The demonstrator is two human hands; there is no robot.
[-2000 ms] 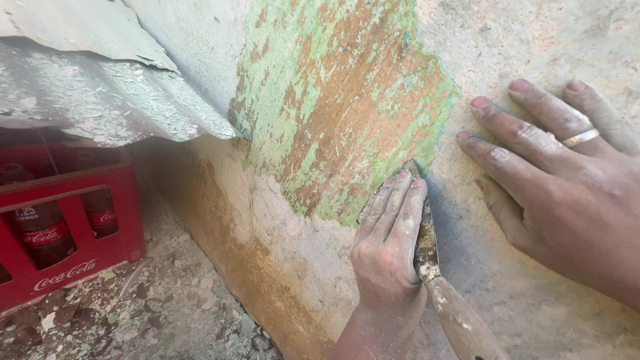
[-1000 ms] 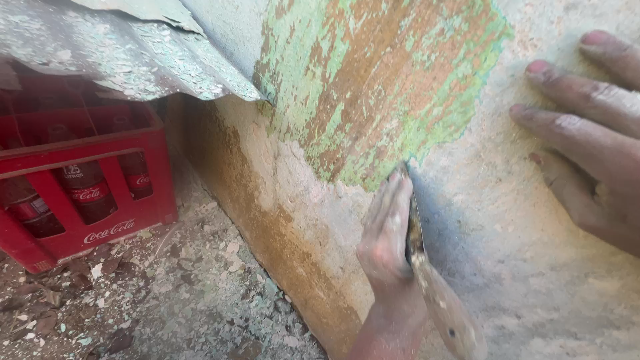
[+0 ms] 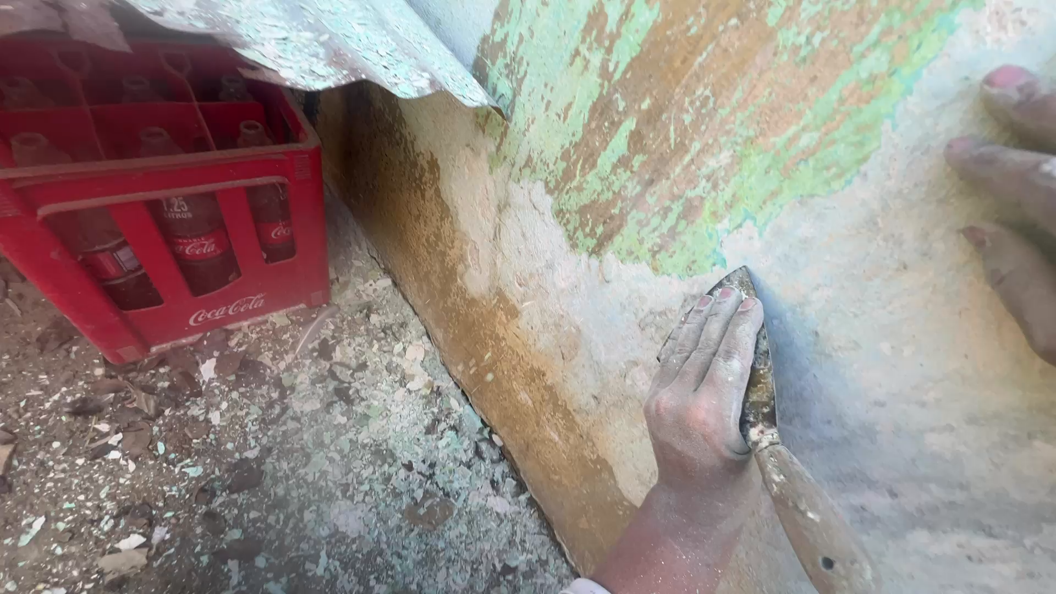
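My left hand [image 3: 701,379], coated in pale dust, grips the metal blade of a pointed trowel [image 3: 761,404], fingers laid along it. The blade tip touches the wall [image 3: 907,396] just below a patch of flaking green paint [image 3: 742,206] over brown. The worn handle slants down to the right, outside my fingers. At the right edge, my right hand [image 3: 1011,173] rests on the pale wall with its fingers spread, holding nothing; the frame cuts off most of it. My left thumb is hidden.
A red plastic Coca-Cola crate [image 3: 223,330] with several glass bottles [image 3: 198,239] stands at left on the ground. Above it juts a corrugated sheet [image 3: 363,49] littered with paint flakes. Flakes and dry leaves cover the ground [image 3: 346,462] along the wall's brown base [image 3: 487,355].
The view has shifted left, showing more of the crate and less of my right hand. The trowel tip, at the green patch's edge earlier, now sits slightly below it. My left hand keeps its grip.
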